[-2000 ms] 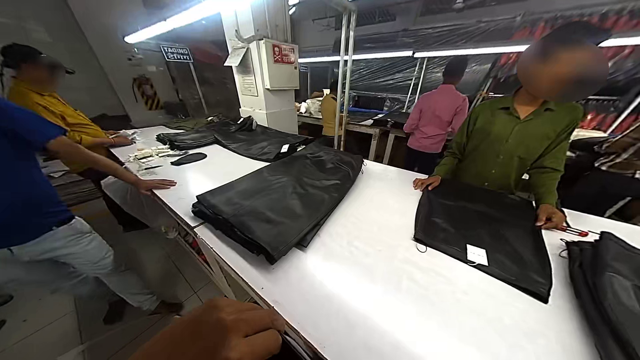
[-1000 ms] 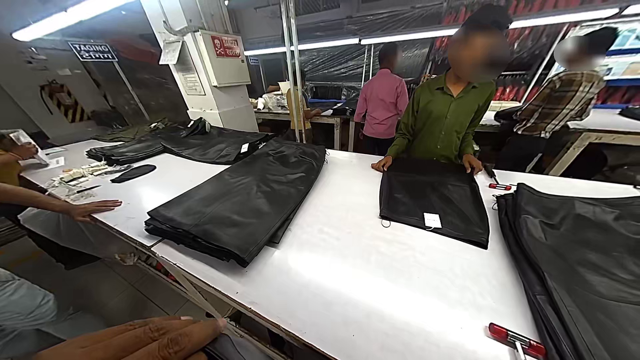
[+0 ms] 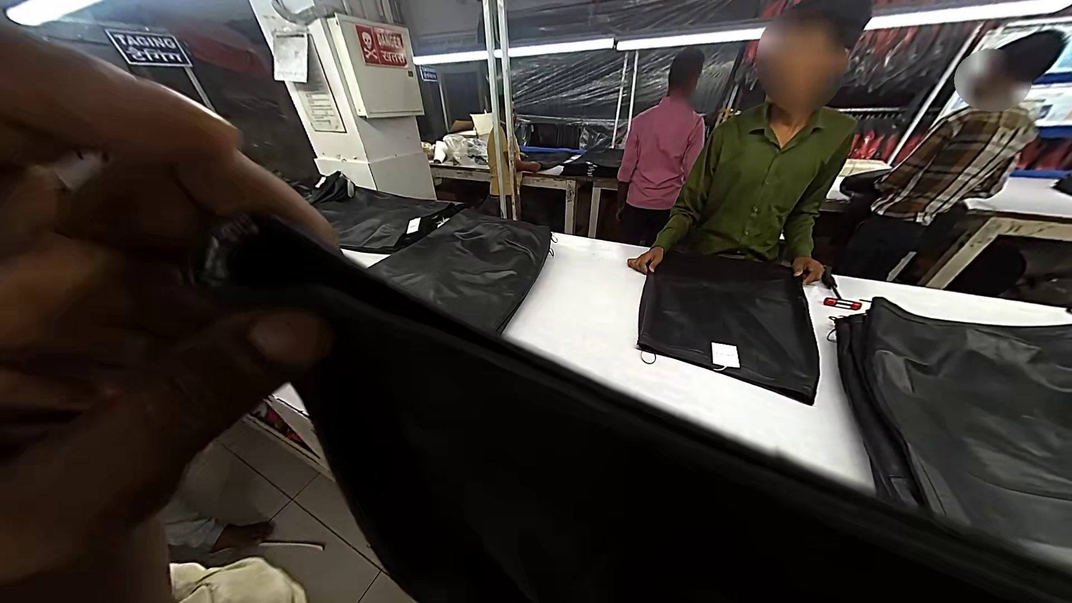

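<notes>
Close to the camera, my left hand (image 3: 126, 276) pinches the upper edge of a black leather-like garment (image 3: 586, 469) between thumb and fingers. From there the garment stretches across to the lower right, and its far end leaves the view. My right hand is not in view. Behind it on the white table lies a stack of black garments (image 3: 469, 264). Farther right, a flat black garment (image 3: 729, 318) with a white tag (image 3: 725, 355) lies under a co-worker's hands. Another pile of black garments (image 3: 988, 402) is at the right edge.
A co-worker in a green shirt (image 3: 762, 184) stands across the white table (image 3: 578, 276). A red-and-black tool (image 3: 842, 303) lies near that person's hand. Another black pile (image 3: 385, 219) is at the table's far left. Other people stand farther back.
My left hand has risen from the bottom edge to the upper left, close to the camera. A large black garment now spans the foreground in its grasp.
</notes>
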